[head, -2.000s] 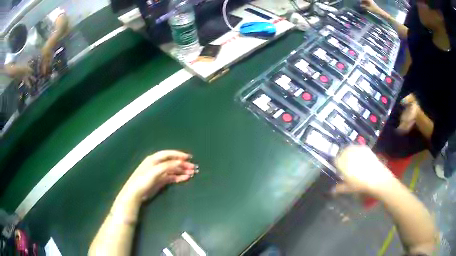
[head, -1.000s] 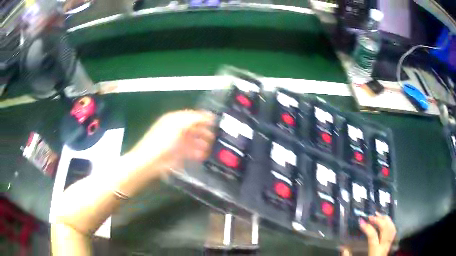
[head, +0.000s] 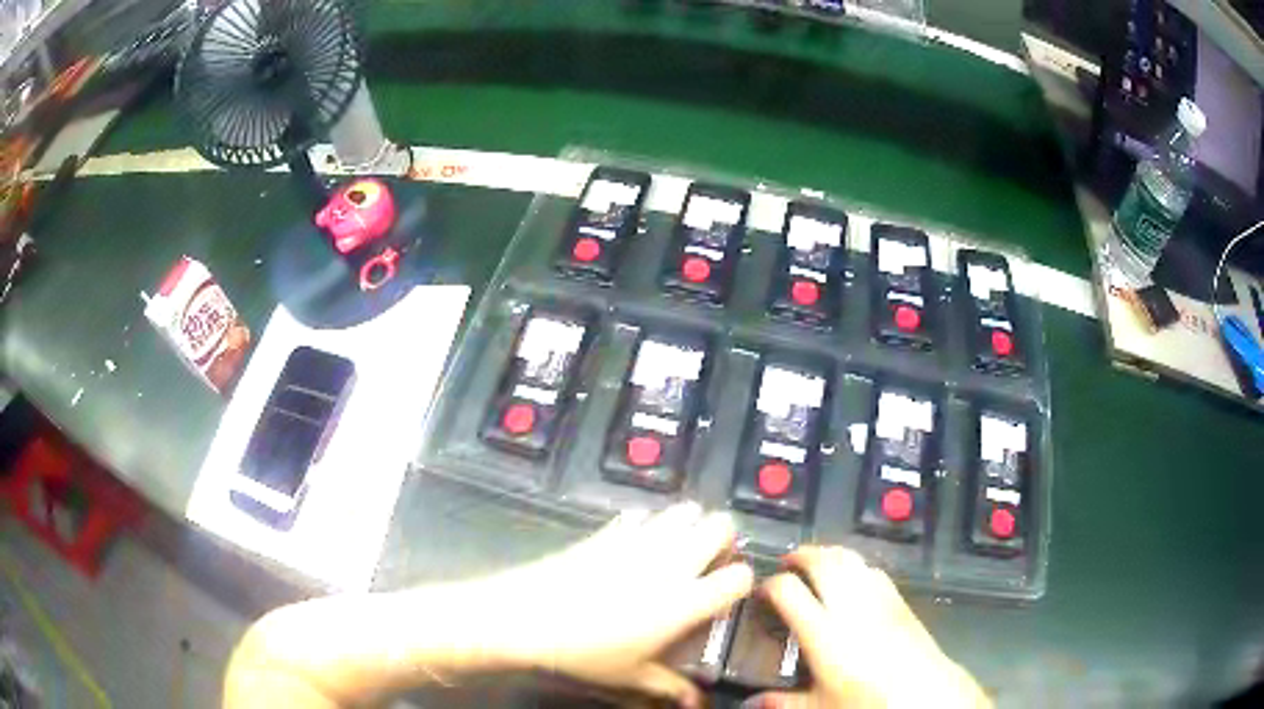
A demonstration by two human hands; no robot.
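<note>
A clear blister tray point(head: 555, 485) lies flat on the green bench, its pockets in two rows holding black phones point(head: 665, 416) back side up, with white labels and red round spots. Below its near edge are flat, dark phone batteries point(head: 760, 648) with white strips. My left hand point(head: 624, 596) is around the left side of the batteries, fingers bent onto them. My right hand point(head: 866, 637) is around their right side. Both hands partly cover the batteries, so their undersides are hidden.
A smartphone point(head: 294, 432) lies on white paper point(head: 381, 402) at left. A small red-and-white carton point(head: 197, 326), a desk fan point(head: 264, 69) and a red figure point(head: 358, 218) stand nearby. A bottle point(head: 1153, 208), a blue object point(head: 1242, 349) and a screen point(head: 1227, 118) are at right.
The tray, tilted and held by both hands a second ago, now lies flat on the bench. Both hands have let go of it and moved to the batteries at the near edge.
</note>
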